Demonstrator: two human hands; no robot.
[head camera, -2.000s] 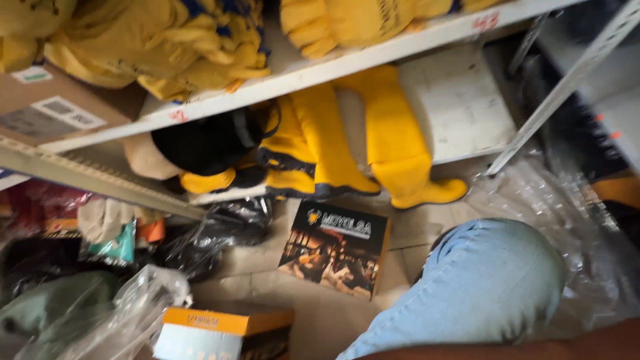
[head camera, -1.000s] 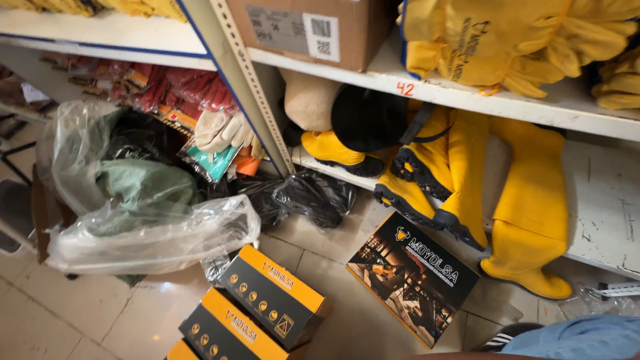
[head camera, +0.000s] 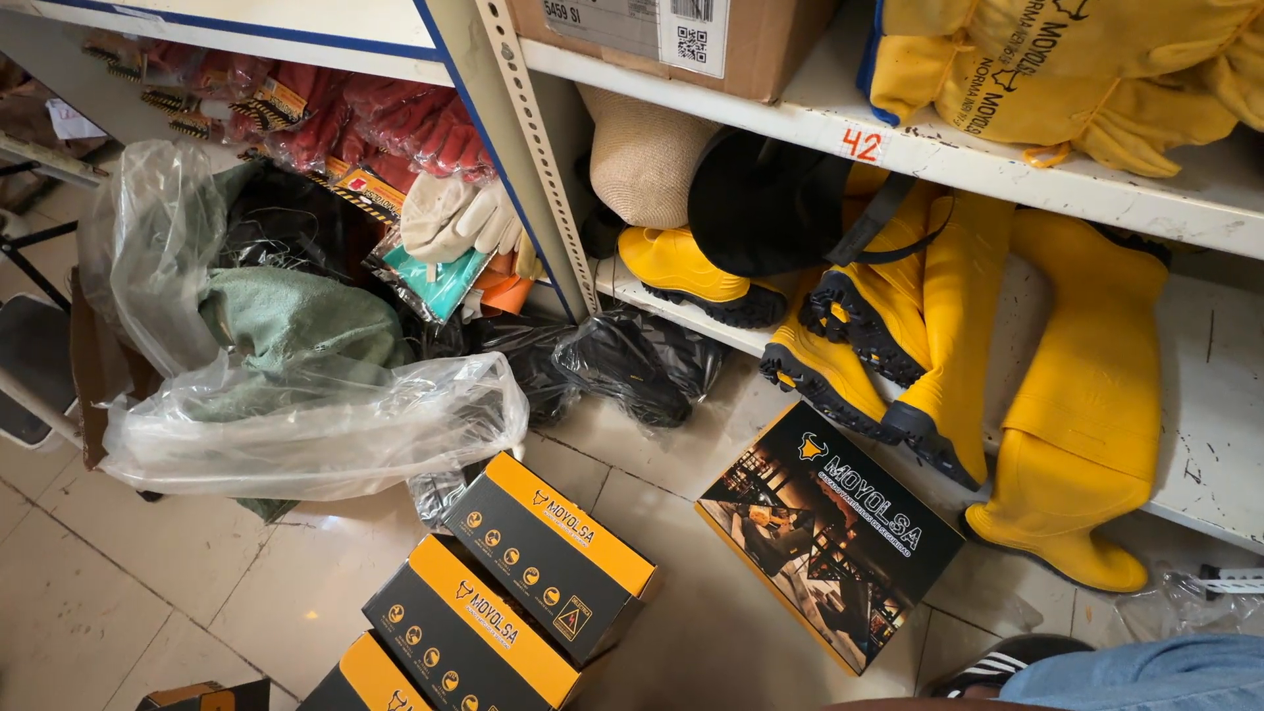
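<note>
Neither of my hands shows in the head view. A black shoebox with a printed lid (head camera: 829, 538) lies on the tiled floor in front of the low shelf. To its left, several black and orange shoeboxes (head camera: 548, 558) stand in a slanting row. Yellow rubber boots (head camera: 1086, 365) with dark soles lie and lean on the bottom shelf, some hanging over its edge. A black brimmed item with a strap (head camera: 765, 202) and a woven straw hat (head camera: 647, 153) lie behind them. My knee in blue jeans (head camera: 1145, 671) and a striped sandal (head camera: 1012, 662) are at the lower right.
Clear plastic wrap around green cloth (head camera: 296, 321) lies at the left. Black plastic bags (head camera: 632, 365) sit by the perforated shelf post (head camera: 538, 148). Packed red gloves (head camera: 425, 128) fill the left shelf. The upper shelf holds a cardboard box (head camera: 681, 39) and yellow leather gloves (head camera: 1057, 79).
The view has swung left, bringing more of the shoebox row and the plastic-wrapped green cloth into sight. Nothing else has plainly moved.
</note>
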